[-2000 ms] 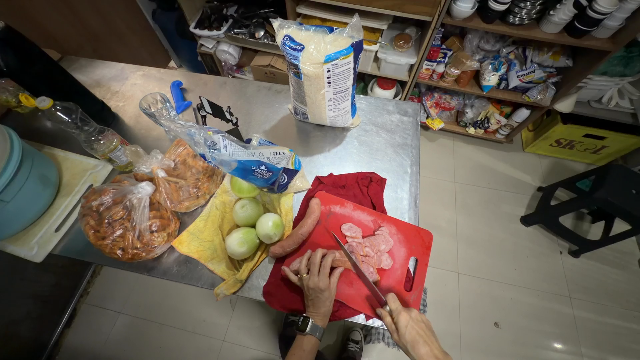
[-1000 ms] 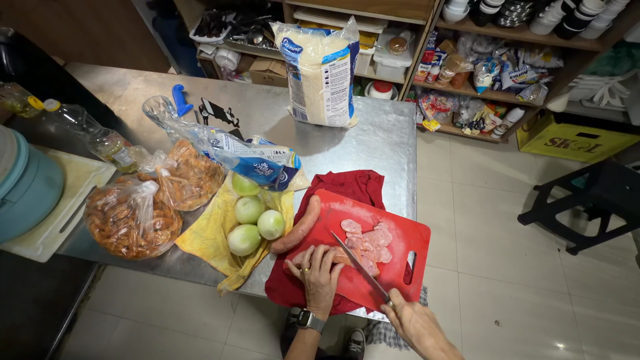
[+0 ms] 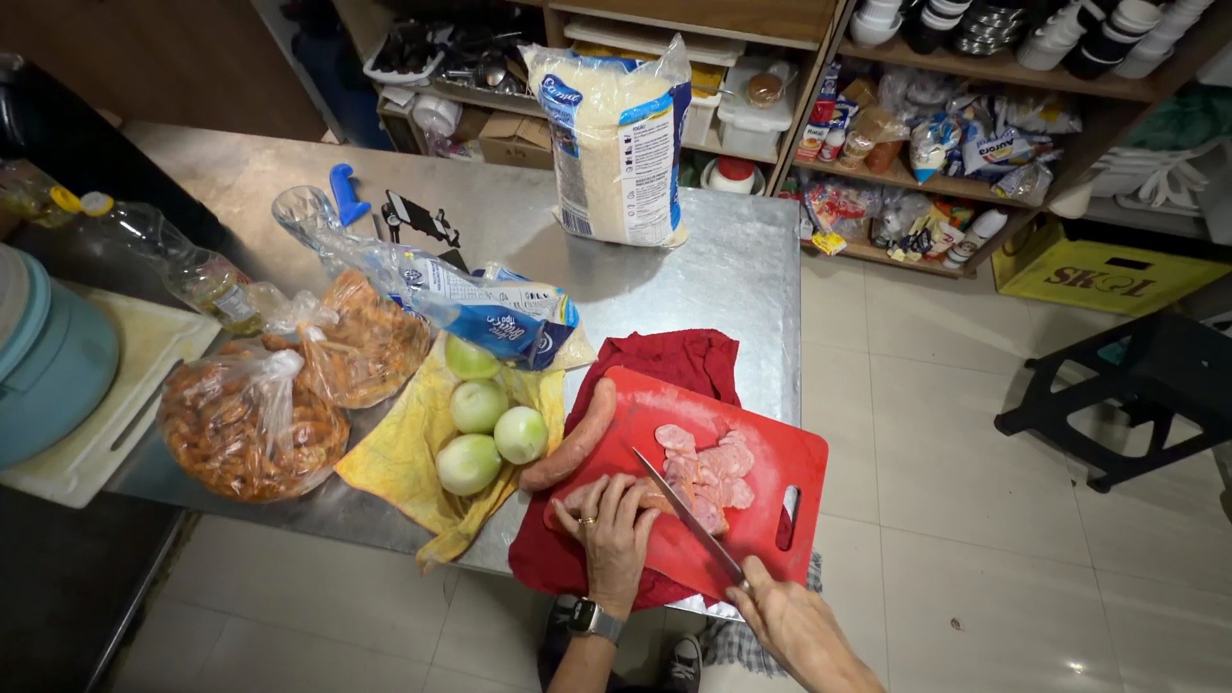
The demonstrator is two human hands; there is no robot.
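Observation:
A red plastic cutting board (image 3: 645, 423) lies tilted on a dark red cloth (image 3: 688, 351) at the metal table's near edge. My left hand (image 3: 611, 529), with a ring and a watch, presses a sausage (image 3: 577, 496) to the board. In my right hand (image 3: 784, 616) is the handle of a kitchen knife (image 3: 688, 520); its blade crosses the sausage's cut end. Sausage slices (image 3: 712, 467) lie in a pile beyond the blade. A whole sausage (image 3: 577, 443) rests along the board's left edge, partly over it. Several peeled onions (image 3: 469, 464) sit on a yellow cloth (image 3: 395, 462) to the left.
Bags of orange-brown food (image 3: 250, 428), plastic bottles (image 3: 183, 260), a teal container (image 3: 53, 366) and a pale board (image 3: 144, 337) stand left. An opened bag (image 3: 481, 308) lies behind the onions, a full bag of rice (image 3: 621, 144) further back. A black stool (image 3: 1136, 385) stands right.

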